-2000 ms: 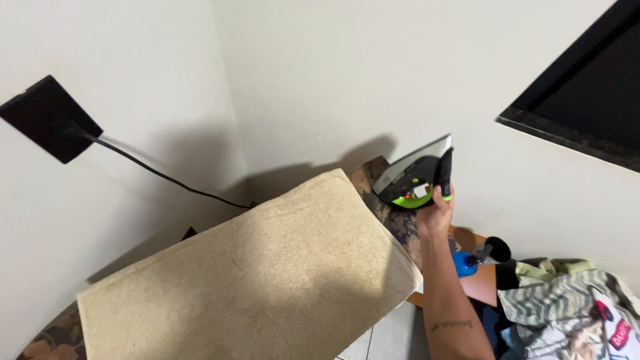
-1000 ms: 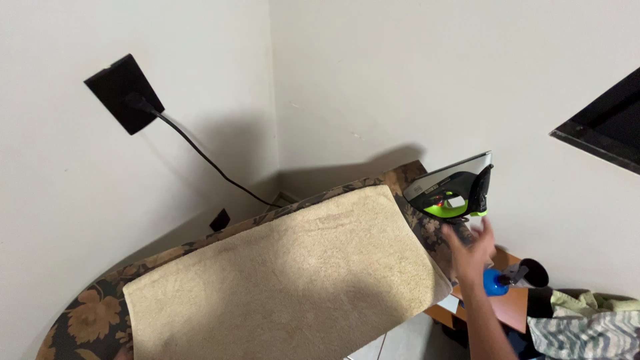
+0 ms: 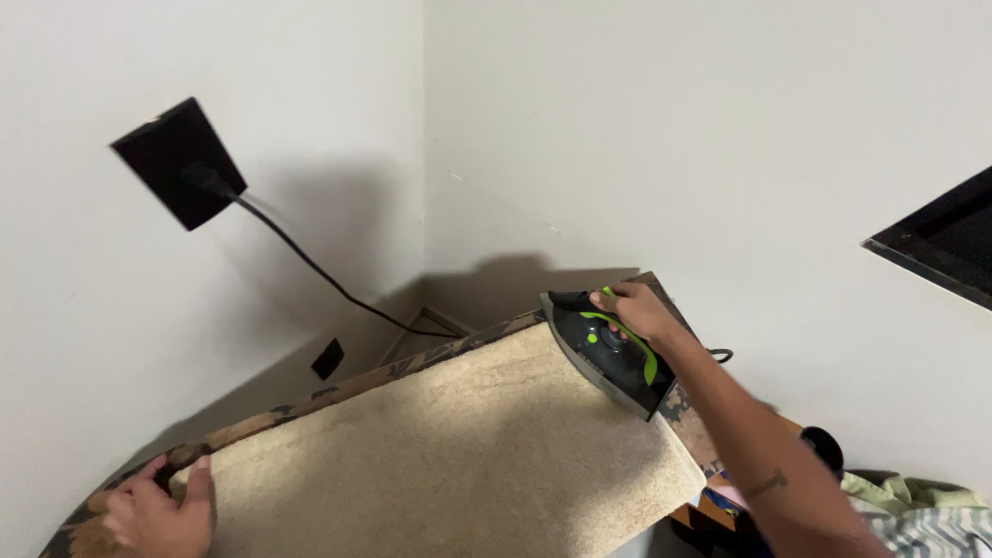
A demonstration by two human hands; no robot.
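Note:
A black and green clothes iron (image 3: 608, 349) rests on or just over the upper right part of a folded beige towel (image 3: 465, 434); which of the two I cannot tell. My right hand (image 3: 635, 310) is closed around its handle. Under the towel lies an ironing board with a floral cover (image 3: 690, 434). At the lower left, my left hand (image 3: 163, 508) touches the towel's far left corner, thumb on the cloth and fingers over the board cover, spread apart.
A black wall outlet plate (image 3: 182, 167) holds a plug with a black cord (image 3: 310, 267) running down behind the board. Patterned clothes (image 3: 922, 511) and a dark round object (image 3: 821, 449) are at the lower right. A black-framed panel (image 3: 945, 240) hangs on the right wall.
The iron stood upright at the board's right end; now it is lowered over the towel, its handle in my right hand. My left hand has come onto the towel's left corner.

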